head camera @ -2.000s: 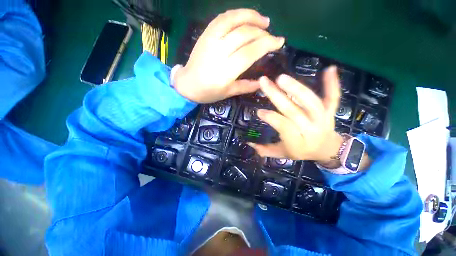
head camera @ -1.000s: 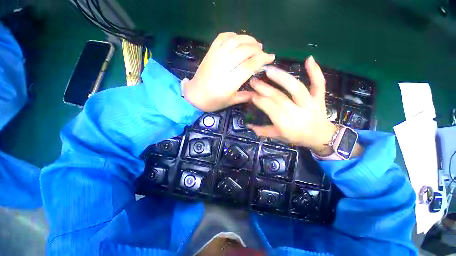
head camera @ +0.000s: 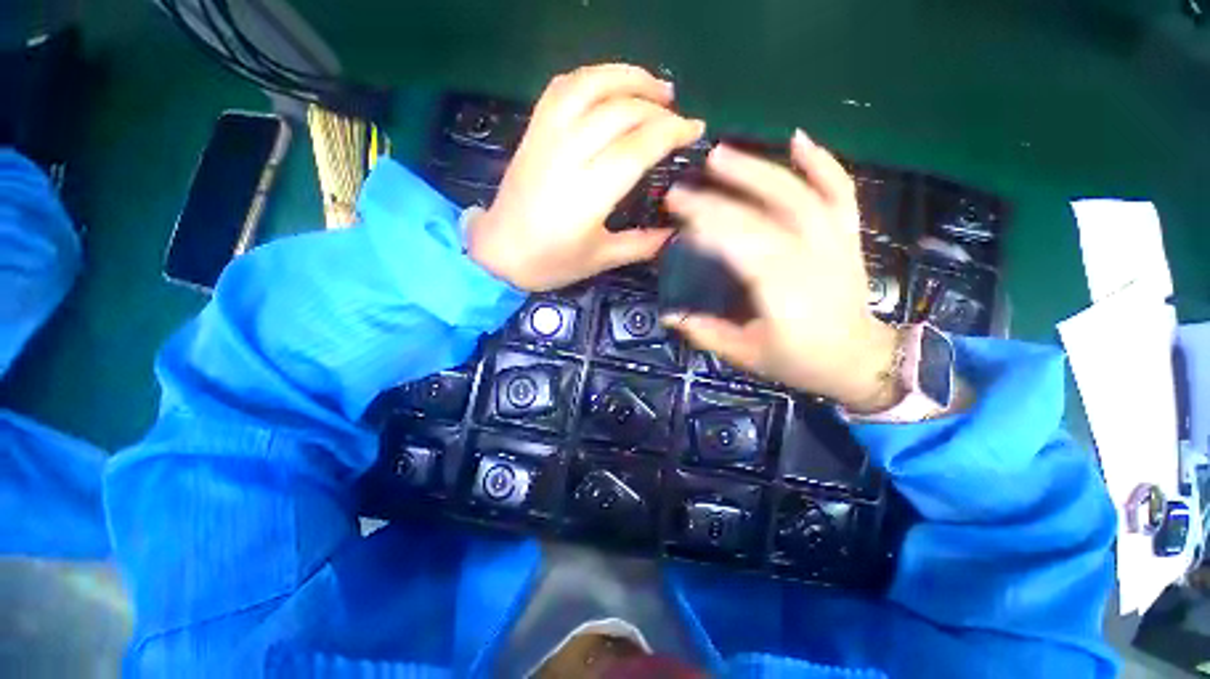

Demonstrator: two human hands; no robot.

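A shiny black blister tray (head camera: 823, 444) lies in front of me, with smartwatch bodies (head camera: 726, 435) in many pockets, most with the round sensor window up. My left hand (head camera: 577, 179) is over the tray's upper part, its thumb and fingers around a dark smartwatch body (head camera: 648, 199) with small red marks on its display. My right hand (head camera: 786, 272) is beside it, fingers blurred, with another dark smartwatch body (head camera: 699, 281) between thumb and fingers. Its face looks dark. The fingers partly hide both units and the pockets beneath.
A smartphone (head camera: 226, 199) lies left on the green mat, beside a cream bundle of strips (head camera: 337, 162) and black cables (head camera: 252, 51). White paper sheets (head camera: 1128, 385) and small loose watches (head camera: 1170, 528) are at right. Another person's blue sleeve (head camera: 37, 259) is at far left.
The view has shifted. Green text seen by my right thumb two seconds ago no longer shows. Red marks now show near my left fingers. Both hands stay close together above the tray.
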